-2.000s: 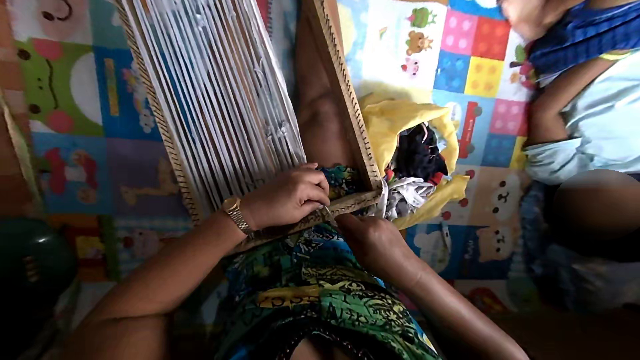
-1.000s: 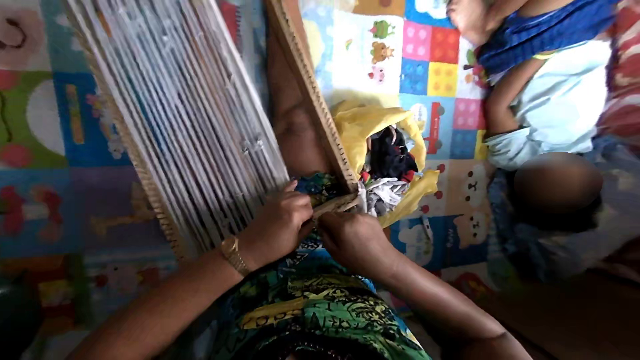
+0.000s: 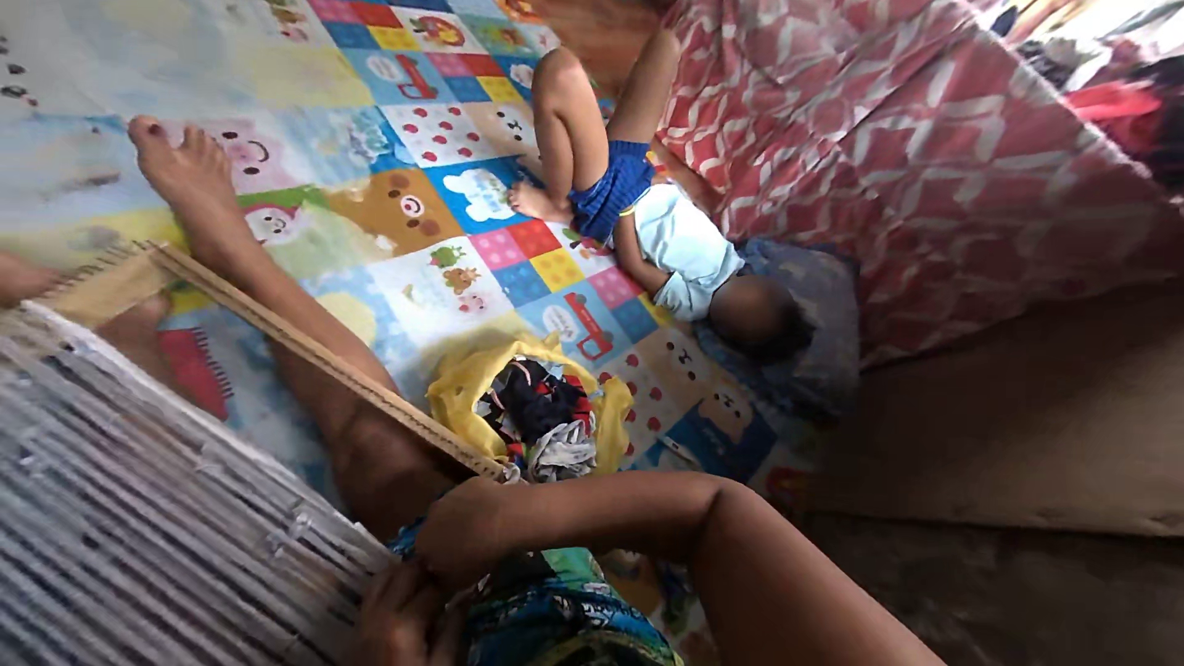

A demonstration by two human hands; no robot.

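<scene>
A wooden frame loom (image 3: 333, 365) with pegs or nails along its edges lies across my legs, strung with pale fabric strips (image 3: 166, 499) at the lower left. My right hand (image 3: 472, 527) is at the frame's near corner, its fingers bent and largely hidden. Close against it, my left hand (image 3: 402, 606) lies at the edge of the strips, partly cut off by the bottom of the view. What either hand holds is not visible. Just beyond the corner stands an open yellow plastic bag (image 3: 458, 384) with dark, red and grey cloth scraps (image 3: 536, 398) inside.
A person (image 3: 684, 245) lies on the colourful patterned floor mat (image 3: 444, 287), head on a blue-grey pillow (image 3: 814, 324). My bare leg (image 3: 314, 333) stretches beside the frame. A red-and-white patterned cloth (image 3: 879, 166) hangs at the right, above a brown panel (image 3: 999, 416).
The view has swung strongly to the right, showing more of the lying person and the patterned cloth. Both hands stay close together at the frame's near end.
</scene>
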